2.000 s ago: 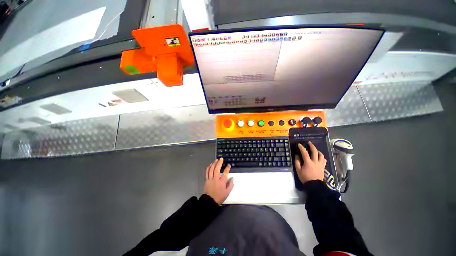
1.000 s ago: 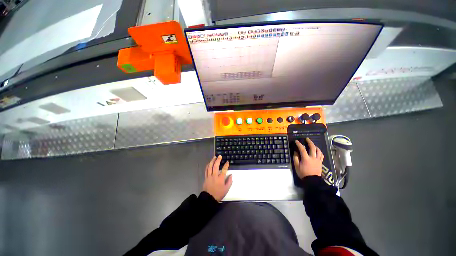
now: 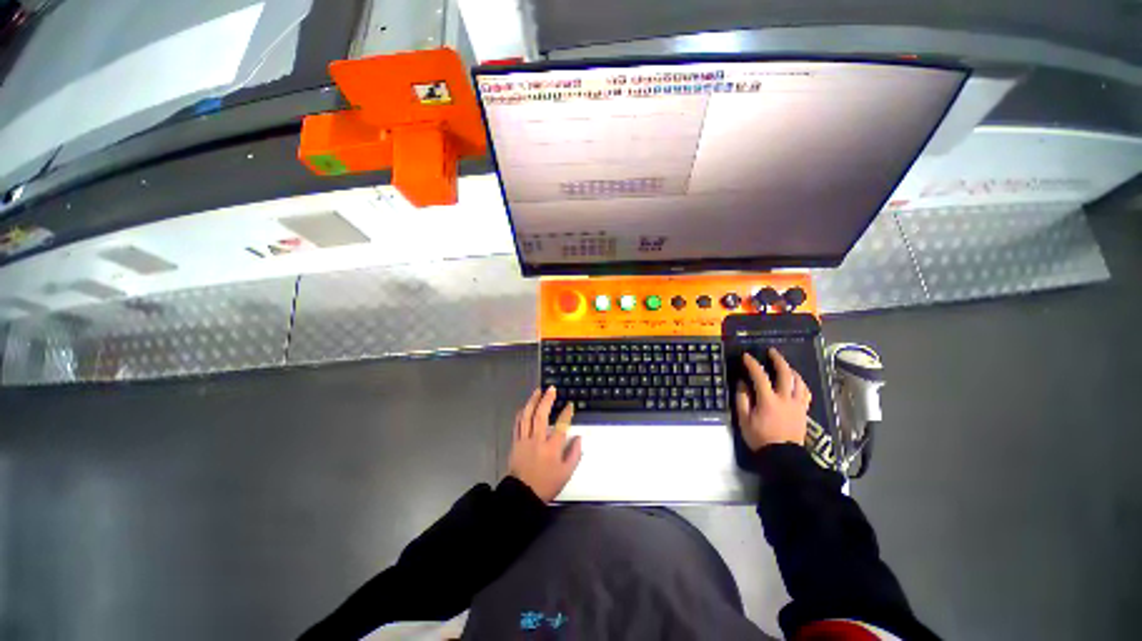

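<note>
The black keyboard (image 3: pixel 634 378) lies on the white console shelf (image 3: pixel 658 463). My left hand (image 3: pixel 544 447) rests at the keyboard's lower left corner, fingertips at its edge, holding nothing. My right hand (image 3: pixel 774 403) lies over the black mouse pad (image 3: pixel 820 398), right of the keyboard, with fingers spread forward. A mouse under it is hidden or too dark to make out. The wide monitor (image 3: pixel 714 163) stands behind with a pale program window. The orange control panel (image 3: pixel 601 323) with round buttons and black knobs lies between monitor and keyboard.
A white-grey scanner (image 3: pixel 859 376) with a cable hangs right of the pad. An orange bracket (image 3: pixel 426 150) is left of the monitor. The cutting bed (image 3: pixel 113 94) with grey sheet material lies at upper left. A tread-plate step (image 3: pixel 413 307) runs behind the console.
The view has shifted slightly. Both hands have stayed in about the same places on the keyboard edge and the mouse pad.
</note>
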